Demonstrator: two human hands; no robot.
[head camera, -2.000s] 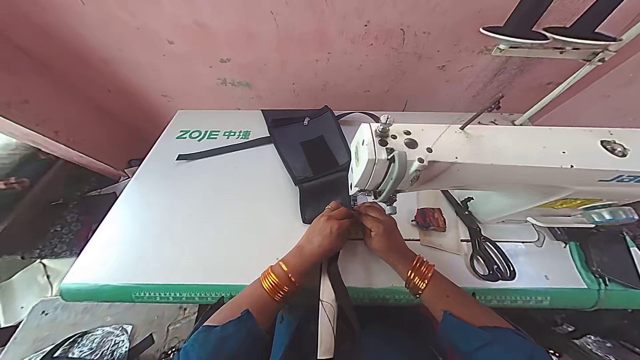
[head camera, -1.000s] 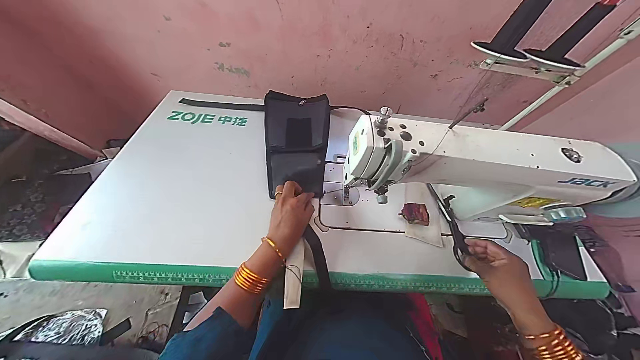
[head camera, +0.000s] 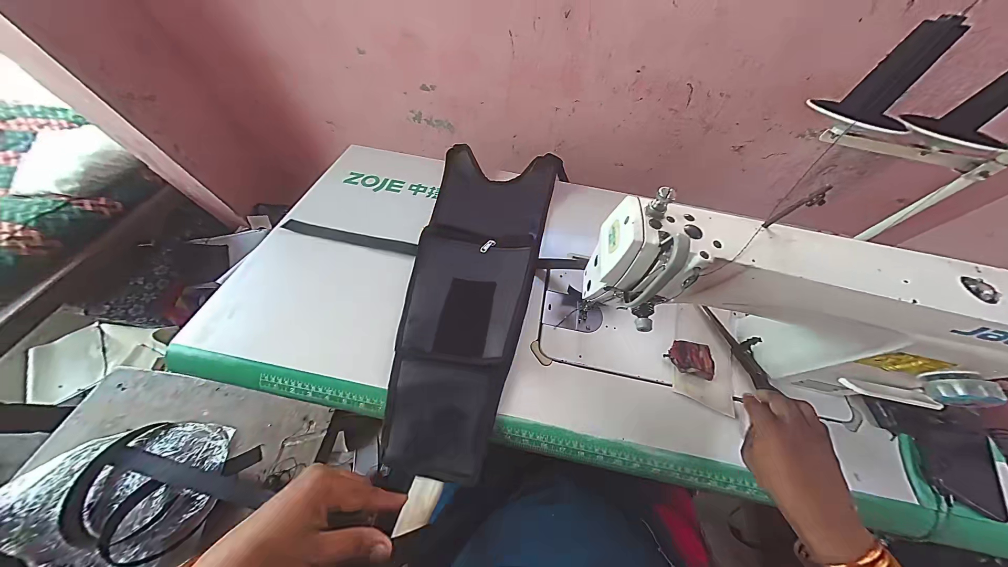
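Observation:
A long black fabric piece with a zipper pull and a dark patch (head camera: 465, 315) lies over the table, its lower end hanging past the front edge. At that lower end is my left hand (head camera: 335, 512), its fingers at a pale strip (head camera: 419, 504); whether it grips the strip is hard to tell. My right hand (head camera: 787, 433) is closed around the handles of dark scissors (head camera: 744, 350), whose blades point toward the machine. The head of the white sewing machine (head camera: 626, 244) stands right of the fabric, its needle area holding none of the main piece.
The white sewing table (head camera: 315, 291) has a green front edge with a ruler. A dark red bundle (head camera: 693, 359) lies on pale cloth beside the scissors. Black thread cones (head camera: 906, 63) stand at upper right. A foil-like roll with black strips (head camera: 150, 488) sits at lower left.
The black piece has been drawn forward from behind and beside the needle, and now hangs over the front edge. My right hand has gone from the needle area to the scissors. The view has shifted.

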